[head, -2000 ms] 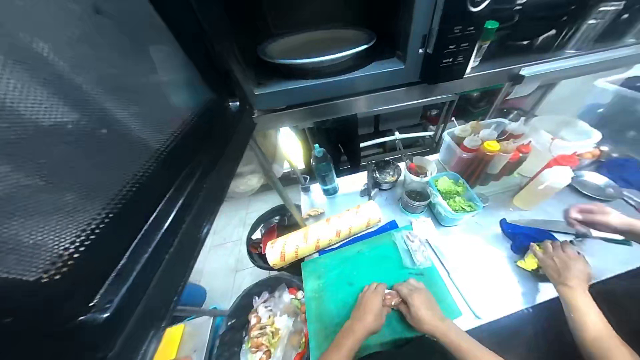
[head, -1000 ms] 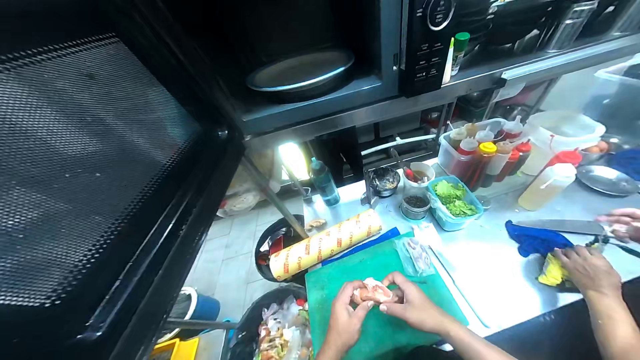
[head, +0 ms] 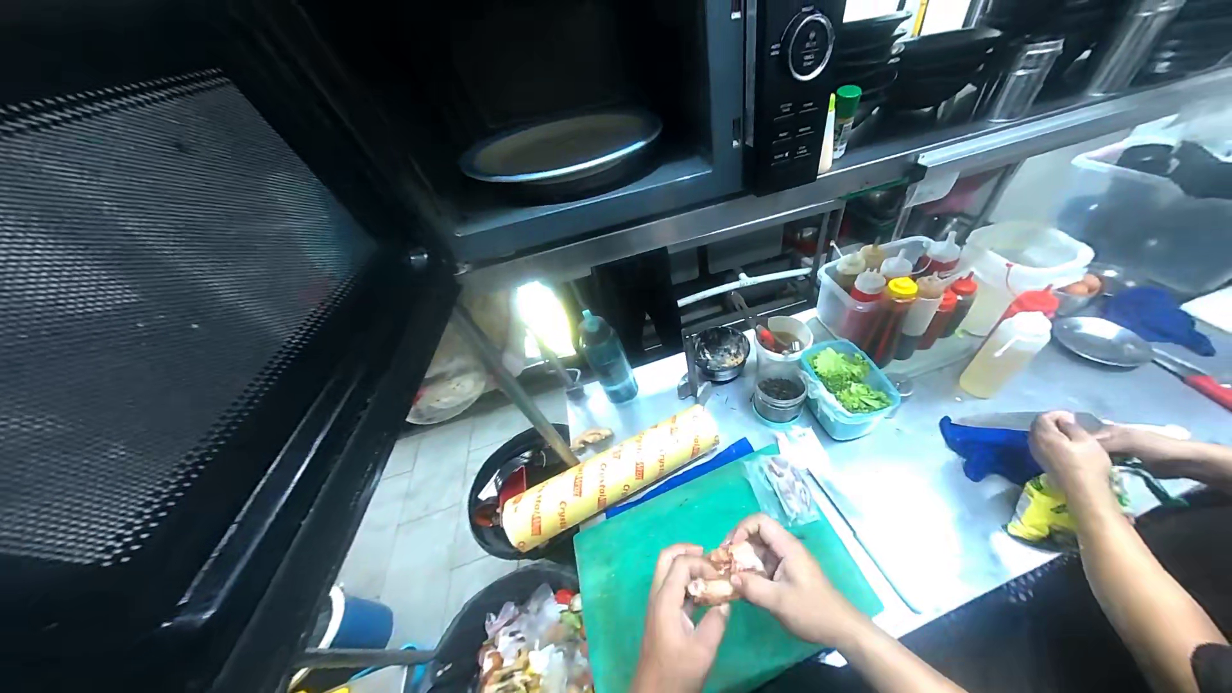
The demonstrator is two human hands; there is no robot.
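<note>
My left hand (head: 679, 616) and my right hand (head: 794, 582) hold a piece of raw meat (head: 717, 575), pinkish and possibly chicken, between their fingers above a green cutting board (head: 654, 549). The meat looks parted into lobes. On the board's upper right, just beyond my right hand, lies a clear plastic bag (head: 787, 489) with pale contents. A yellow printed roll of plastic wrap (head: 611, 476) rests diagonally past the board's far left edge, beside a flat blue strip (head: 674, 476).
An open microwave oven (head: 630, 207) is overhead, its door (head: 423, 327) hanging at left. A waste bin (head: 462, 626) stands lower left. Lettuce in a blue tub (head: 852, 423), sauce bottles (head: 890, 318) and jars line the back. At right, a co-worker's hands (head: 1073, 448) are near a knife and blue cloth (head: 991, 452).
The meat, mostly covered by my hands two seconds ago, is now lifted and in plain sight between my fingers. The co-worker's hands have come together near the blue cloth.
</note>
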